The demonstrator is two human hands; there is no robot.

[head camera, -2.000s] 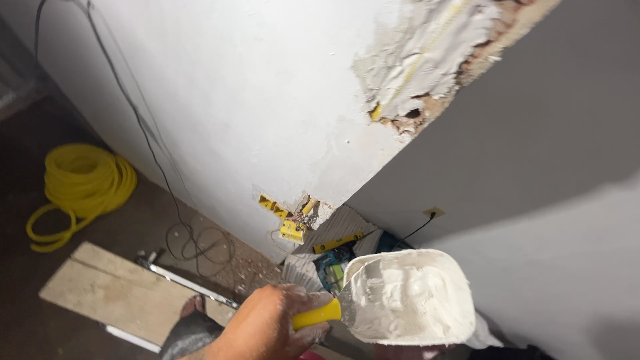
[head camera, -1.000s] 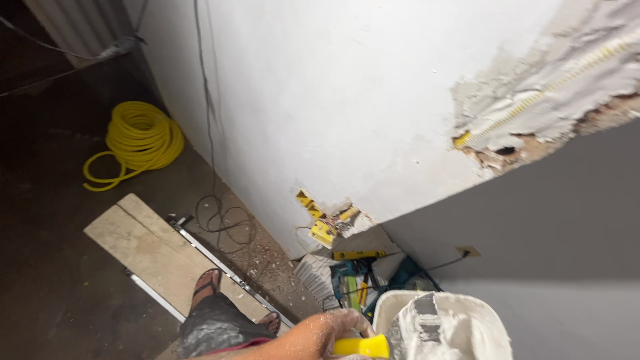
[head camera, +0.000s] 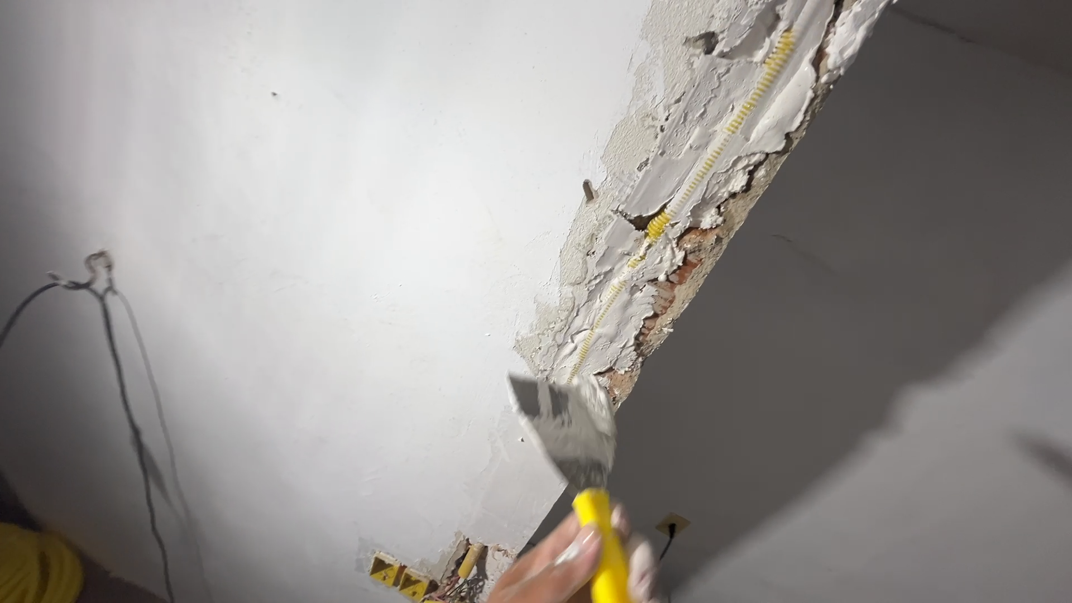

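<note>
My left hand (head camera: 557, 561), at the bottom edge, grips the yellow handle of a putty knife (head camera: 565, 423). White filler coats part of its metal blade. The blade is at the lower end of a rough, patched strip (head camera: 611, 322) along the wall's slanting edge; whether it touches is unclear. A yellow corrugated conduit (head camera: 716, 151) runs along this strip, partly covered with filler. Reddish masonry (head camera: 662, 306) shows at the broken edge. My right hand is not in view.
Yellow electrical boxes (head camera: 398, 578) and wires sit in a broken wall opening at the bottom. Dark cables (head camera: 126, 402) hang at left, above a yellow coil (head camera: 38, 565). A socket with a plug (head camera: 672, 525) is on the shaded wall to the right.
The putty knife has moved from the white tub of filler up to the damaged wall edge, still in my left hand. The view has swung up; the tub is out of sight.
</note>
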